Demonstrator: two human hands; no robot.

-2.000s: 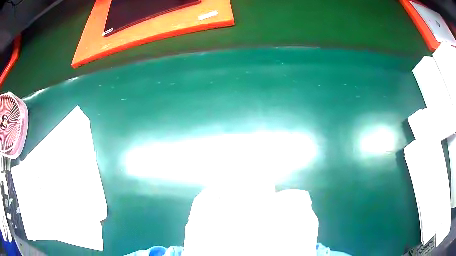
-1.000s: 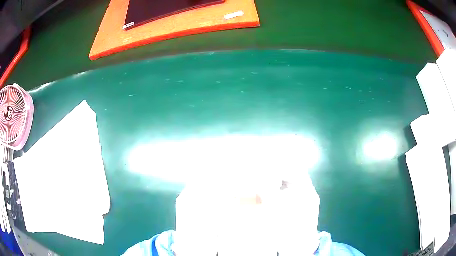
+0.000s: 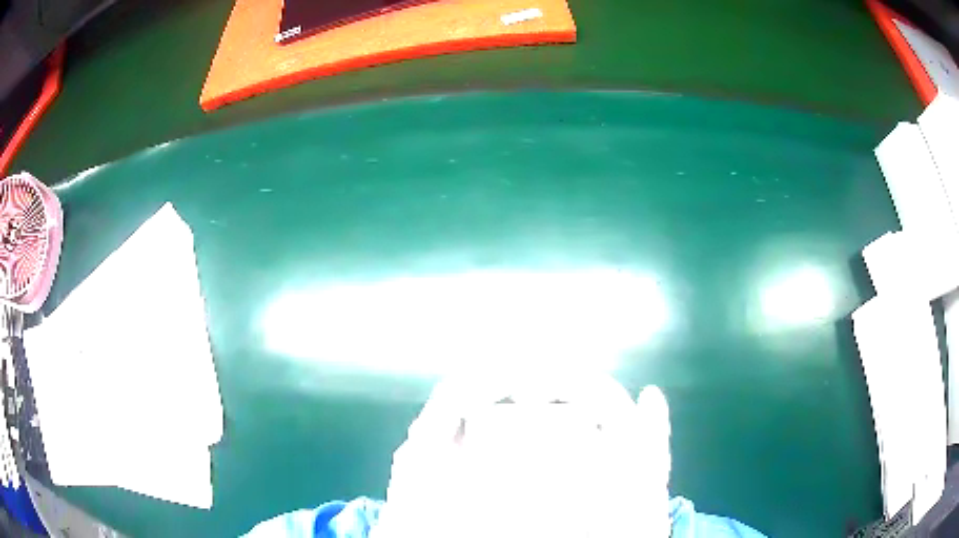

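A glaring white piece (image 3: 542, 462), perhaps a folded carton or insert, lies between my hands at the bottom centre, close to my body. My left hand (image 3: 421, 462) is at its left side and my right hand (image 3: 654, 441) at its right side. Both hands look white-gloved and merge with the piece, so most finger outlines are lost. A thumb or finger of my right hand stands up at the piece's right edge. Light-blue sleeves show at both wrists.
White sheets (image 3: 126, 378) lie stacked at left beside a pink fan (image 3: 26, 242). White pieces (image 3: 904, 389) are piled at right. An orange pad (image 3: 421, 47) with a black panel (image 3: 337, 13) lies on the belt behind the green surface (image 3: 505, 200). Other orange-edged pads show at both far corners.
The orange pad and panel have shifted right and slightly up in the picture. My hands have changed their hold around the white piece, and a right finger or thumb now stands apart at its edge.
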